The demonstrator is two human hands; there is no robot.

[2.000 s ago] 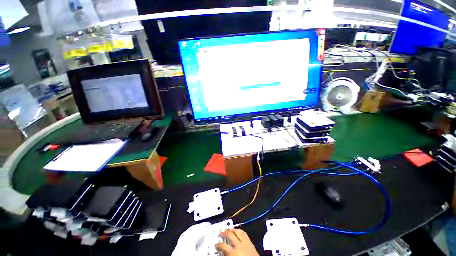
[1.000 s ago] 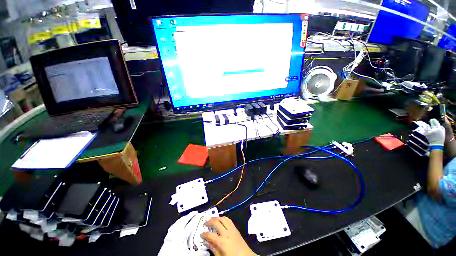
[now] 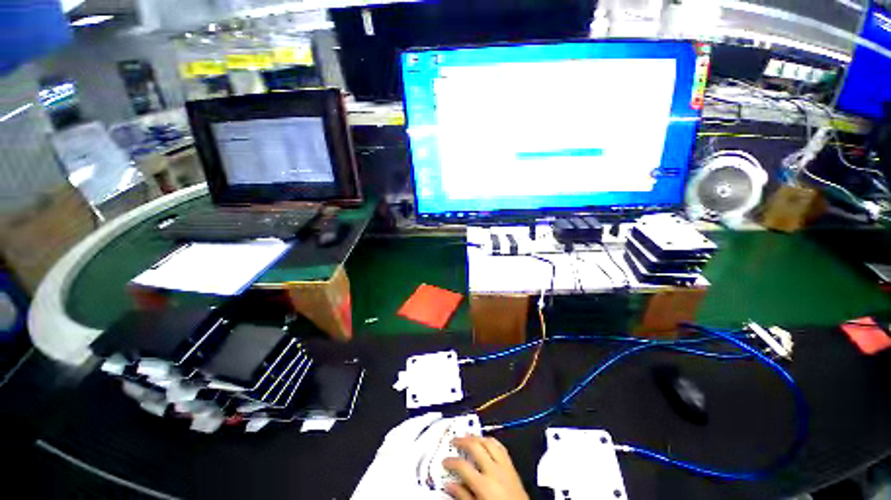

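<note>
A flat white unit [image 3: 467, 426] lies low in the middle, mostly covered by both hands; a blue cable [image 3: 528, 421] runs from its top edge. My left hand [image 3: 403, 459], in a white glove, holds its left side. My bare right hand [image 3: 486, 469] rests on its face with bent fingers; whether it grips anything is hidden. A second white unit [image 3: 432, 379] lies behind to the left and a third [image 3: 584, 465] to the right, each with a blue cable at its right edge. An orange lead [image 3: 528, 376] hangs down toward the middle unit.
Stacked black units [image 3: 249, 354] stand at left. A mouse [image 3: 681, 393] lies inside the blue cable loop. Behind are a riser [image 3: 503, 278] with adapters and piled units [image 3: 669, 249], a monitor [image 3: 552, 137], a laptop [image 3: 275, 151], a clipboard [image 3: 212, 266] and a red pad [image 3: 430, 306].
The view has swung left, so the person at the right is out of the picture. Both hands stay at the middle unit. The units and cables look unmoved on the bench.
</note>
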